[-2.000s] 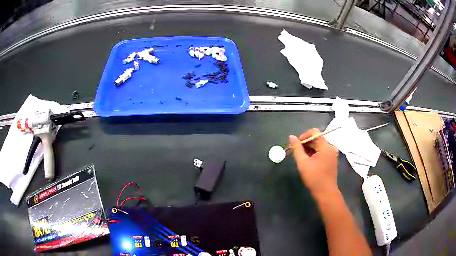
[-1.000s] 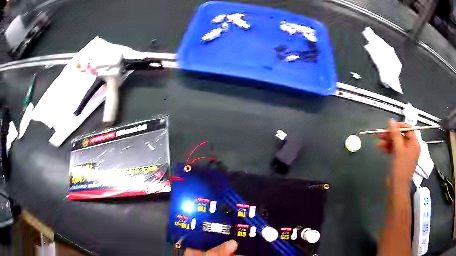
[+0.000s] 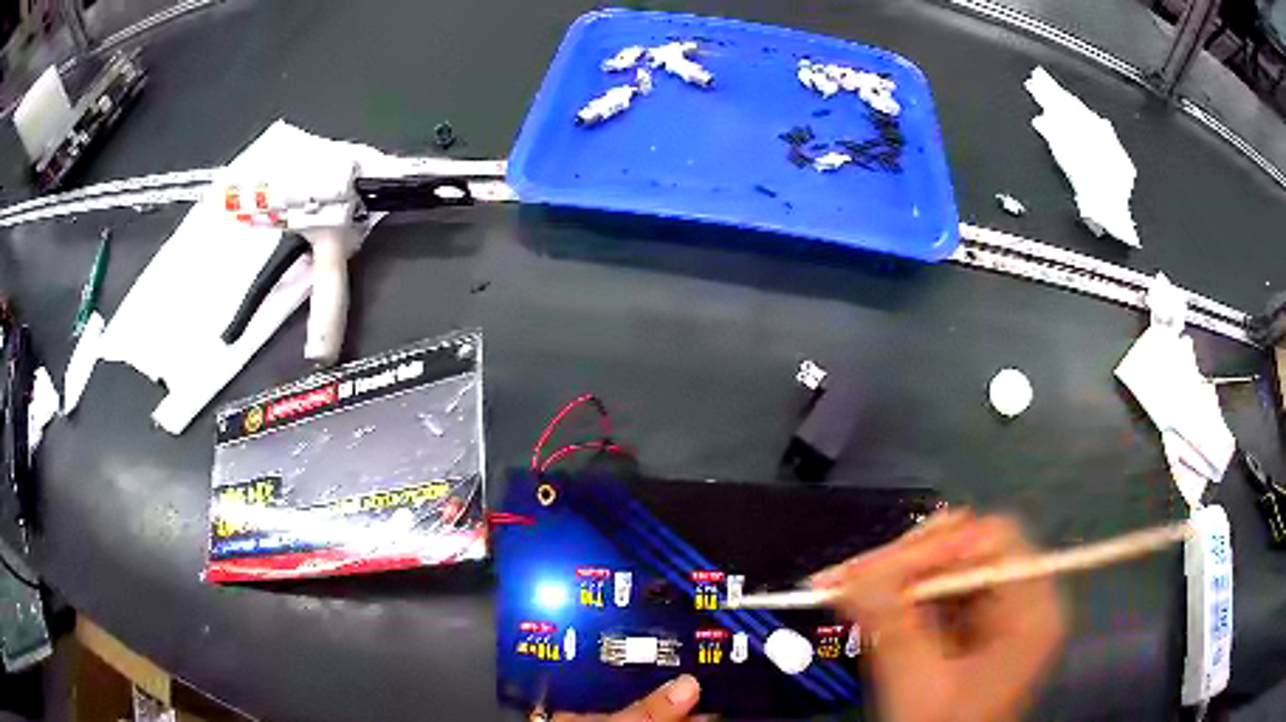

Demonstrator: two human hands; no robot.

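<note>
The dark display panel [image 3: 832,522] lies at the bottom centre, with a bright blue-white light at its left and small white bulbs on it. My right hand [image 3: 959,614] is blurred and holds the pale wooden brush [image 3: 1086,553] over the panel; the brush's tip is beside a white bulb [image 3: 735,590] in the upper row. My left hand [image 3: 656,702] is at the panel's lower edge, mostly cut off by the frame; only part of its fingers shows. The white glue disc [image 3: 1008,392] lies on the bench above the panel's right side.
A blue tray [image 3: 705,176] with white bulbs and dark crumbs is at the back. A glue gun [image 3: 322,240] on white paper, a printed clear cover [image 3: 353,473], a black adapter [image 3: 821,426], crumpled wipes [image 3: 1173,388], a power strip [image 3: 1207,607] and pliers [image 3: 1259,494] surround the panel.
My right hand has brought the brush from the white disc down and left to the panel. The view has turned left since the oldest frame, and my left hand has come into view.
</note>
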